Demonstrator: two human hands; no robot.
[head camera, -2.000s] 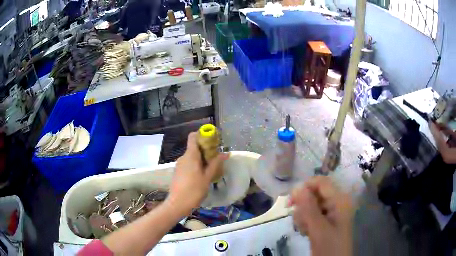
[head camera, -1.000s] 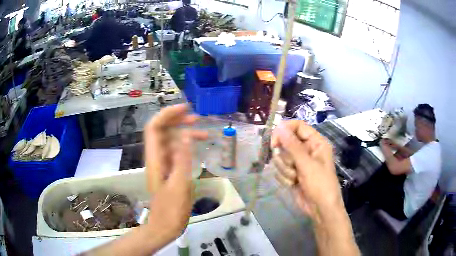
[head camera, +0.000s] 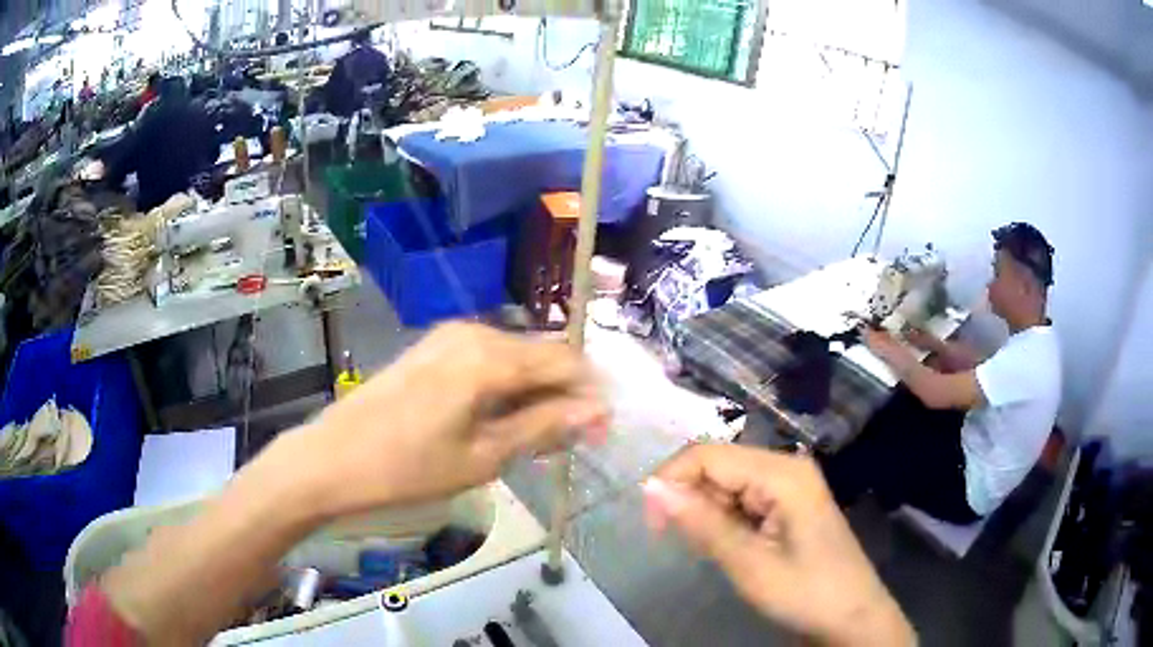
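The pale upright pole of the thread stand (head camera: 589, 209) rises from the white table (head camera: 594, 617), with a crossbar at the top edge. My left hand (head camera: 474, 411) is raised in front of the pole, fingertips bent together. My right hand (head camera: 771, 525) is lower and to the right, thumb and forefinger close together. The hands are apart. Any thread between the fingertips is too fine to make out. A yellow cone tip (head camera: 349, 378) shows just behind my left wrist; the rest of that cone is hidden. A small white spool (head camera: 396, 602) stands near the bottom edge.
The cream trough (head camera: 516, 516) holds dark cloth pieces behind the table. A sewing machine (head camera: 228, 247) on another table and blue bins (head camera: 436, 281) stand beyond. A seated person (head camera: 1012, 392) works at a machine on the right, with plaid cloth (head camera: 784, 360) beside them.
The view has swung right. My left hand held the yellow-tipped cone two seconds ago and has let go of it; it has since moved to the pole. My right hand has moved lower in view.
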